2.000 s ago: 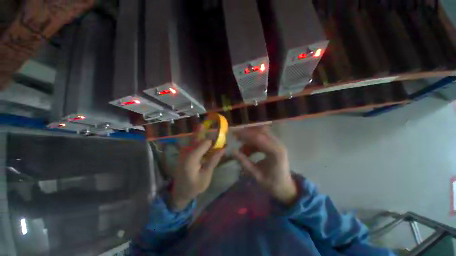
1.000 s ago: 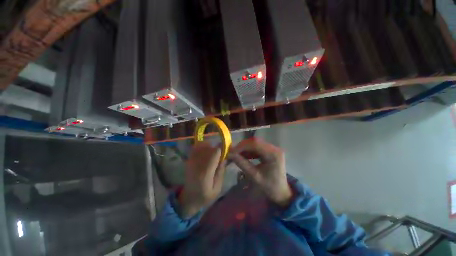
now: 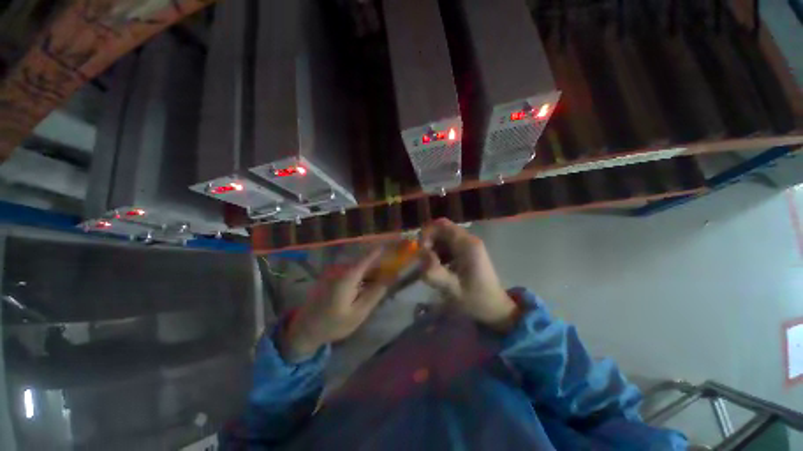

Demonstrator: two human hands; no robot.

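The yellow tape roll (image 3: 398,261) is blurred, tilted and partly hidden by fingers, held in front of my chest below the rack edge. My left hand (image 3: 339,299) is bare and blurred and holds the roll from the left. My right hand (image 3: 467,269) is bare, with its fingertips pinched together at the roll's right side. Whether a strip of tape is between these fingers cannot be seen.
Grey power modules (image 3: 511,79) with glowing red displays stand on the rack's dark slatted shelf (image 3: 616,106). An orange beam (image 3: 326,242) runs along its front. A dark-panelled cabinet (image 3: 132,326) is at left. A metal frame (image 3: 722,405) is at lower right.
The tape roll has turned from an open ring facing me to a tilted, mostly covered position. My left hand has tilted over, and my right hand's fingers have risen slightly and closed at the roll.
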